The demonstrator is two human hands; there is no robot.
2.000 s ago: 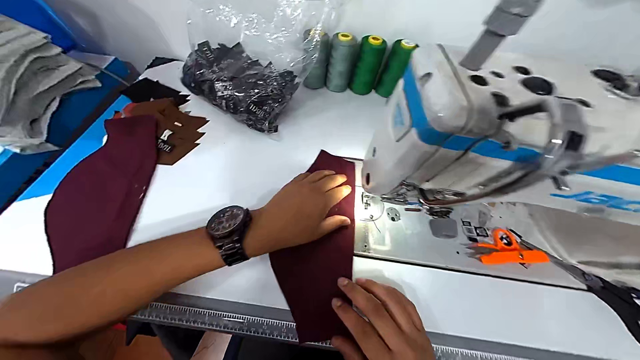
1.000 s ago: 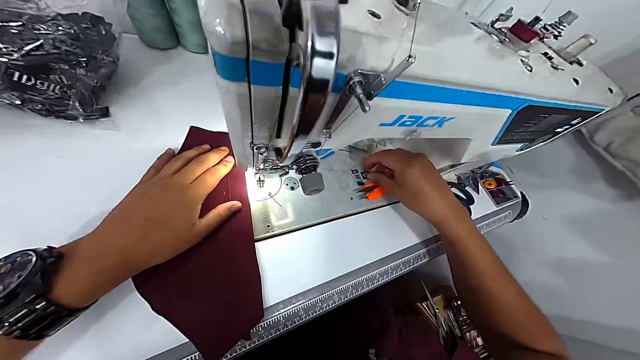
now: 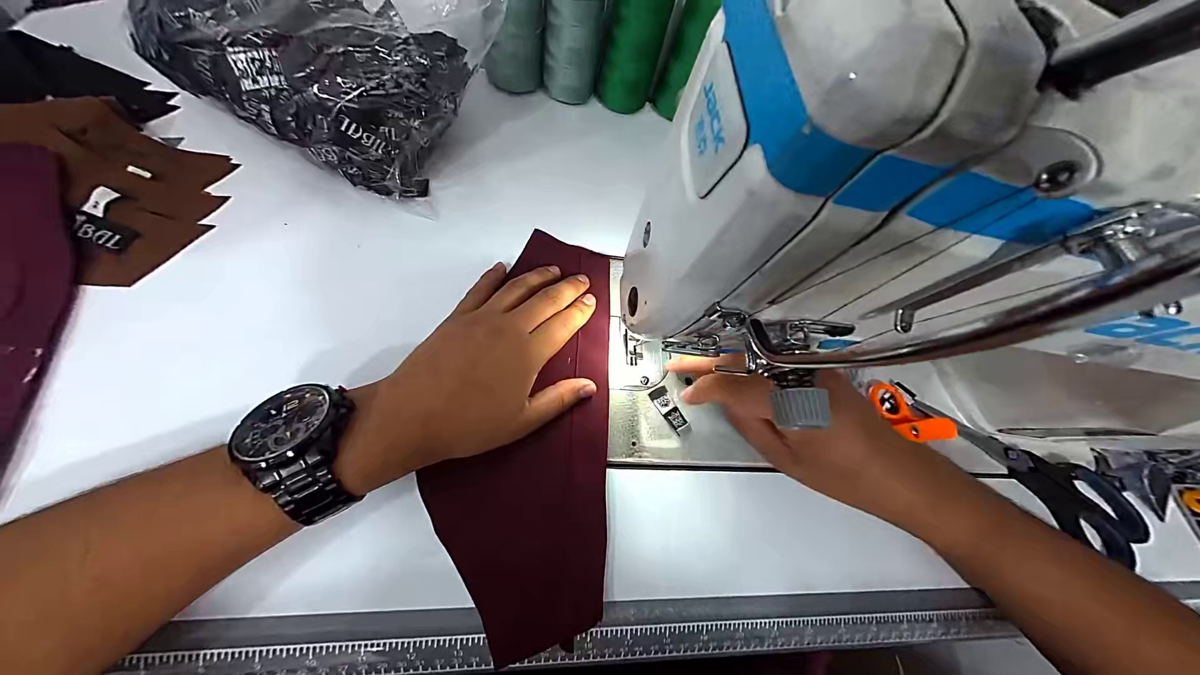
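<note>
My left hand lies flat, fingers spread, on a maroon fabric piece left of the needle area of a Jack sewing machine. My right hand reaches under the machine arm, its fingertips near the presser foot; the machine's metal parts partly cover it, so its grip cannot be told. A small label with printed codes rests on the metal needle plate beside those fingertips. Orange thread snips and black-handled scissors lie right of my right hand.
A plastic bag of black labels and green and grey thread cones stand behind. Brown fabric pieces and another maroon piece lie at the left. A measuring tape runs along the table's front edge.
My right hand has moved left from near the orange snips toward the presser foot. My left hand stays on the maroon fabric. The view has swung back leftward.
</note>
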